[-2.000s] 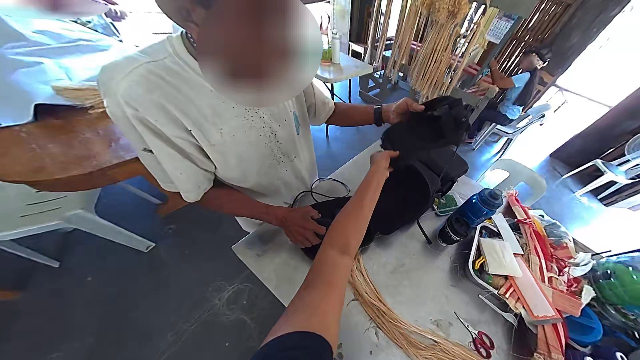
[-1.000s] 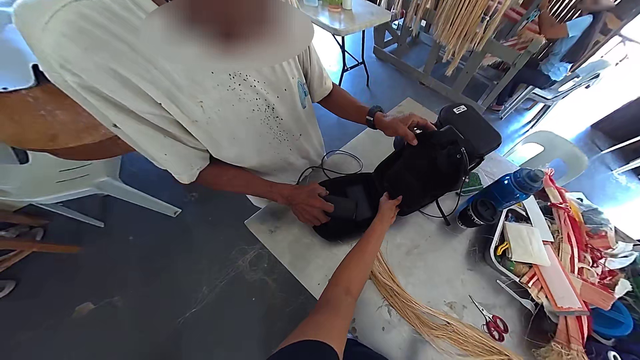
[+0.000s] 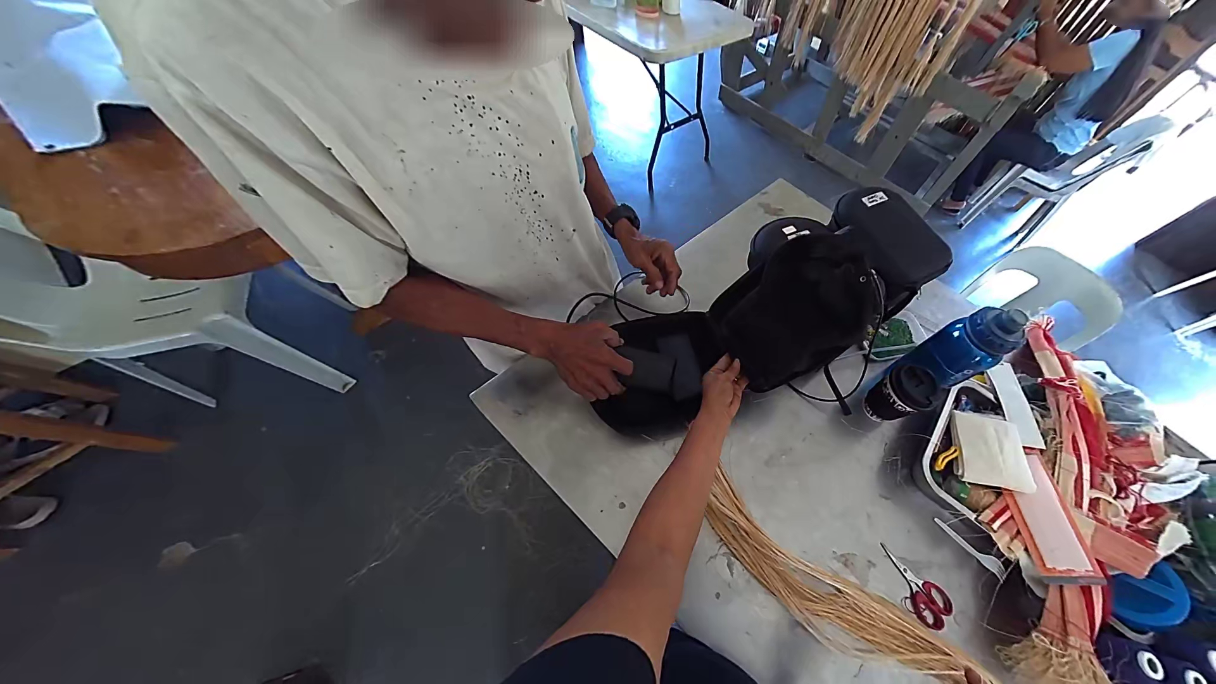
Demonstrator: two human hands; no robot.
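Note:
My left hand (image 3: 722, 388) reaches up from the bottom and grips the edge of an opened black soft case (image 3: 793, 318), where its two halves meet. Another person's hand rests on a dark grey padded piece (image 3: 651, 369) inside the left half; that person's other hand is near a thin black cable (image 3: 627, 294). Behind stands a closed black hard-shell case (image 3: 893, 242). A bundle of straw-coloured fibres (image 3: 788, 565) runs from under the case to the lower right. At its lower end a small brown patch may be a fingertip of my right hand; the rest is hidden.
Red-handled scissors (image 3: 926, 598) lie right of the fibres. Farther right are a blue bottle (image 3: 978, 347), a black cup (image 3: 898, 394) and a tray (image 3: 936, 451) heaped with red woven strips. White plastic chairs (image 3: 1064, 294) flank the table (image 3: 541, 456). Another person sits by a wooden frame.
The black case, held up two seconds ago, lies opened on the table. The other person's watch-wearing hand has come off it and moved left, toward the cable. The view has tilted downward.

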